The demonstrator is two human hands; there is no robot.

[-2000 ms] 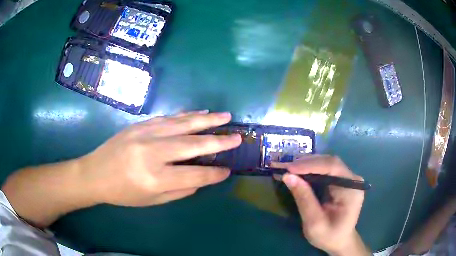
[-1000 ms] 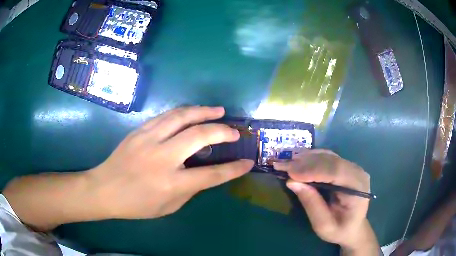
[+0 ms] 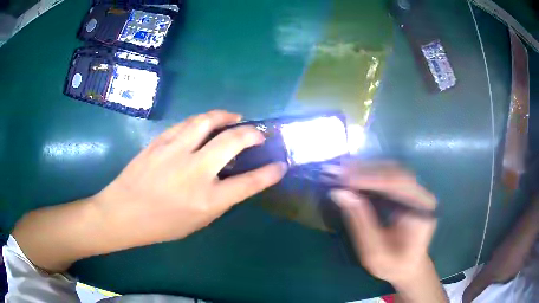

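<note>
A black phone housing (image 3: 260, 155) lies in front of me, slightly tilted, its right end raised toward the back. Its circuit board (image 3: 314, 139) glares white. My left hand (image 3: 195, 168) is spread over the housing's left part and grips it, fingers on the ribbed section. My right hand (image 3: 384, 213) is blurred and holds dark tweezers (image 3: 408, 207) just below and right of the housing. The tweezer tips are blurred; I cannot tell whether they touch the housing or hold anything. A yellow-green tape sheet (image 3: 340, 77) lies behind the housing.
Black phone units lie at the upper left, one nearer (image 3: 88, 80) and one behind (image 3: 106, 26). Another phone unit (image 3: 438, 65) lies at the upper right. A narrow amber strip (image 3: 517, 118) lies at the far right. Another person's forearm (image 3: 508, 254) shows at the lower right.
The housing has moved back and left and turned slightly, and its board now glares white. My left hand has moved with it. My right hand and the tweezers have shifted slightly off the housing.
</note>
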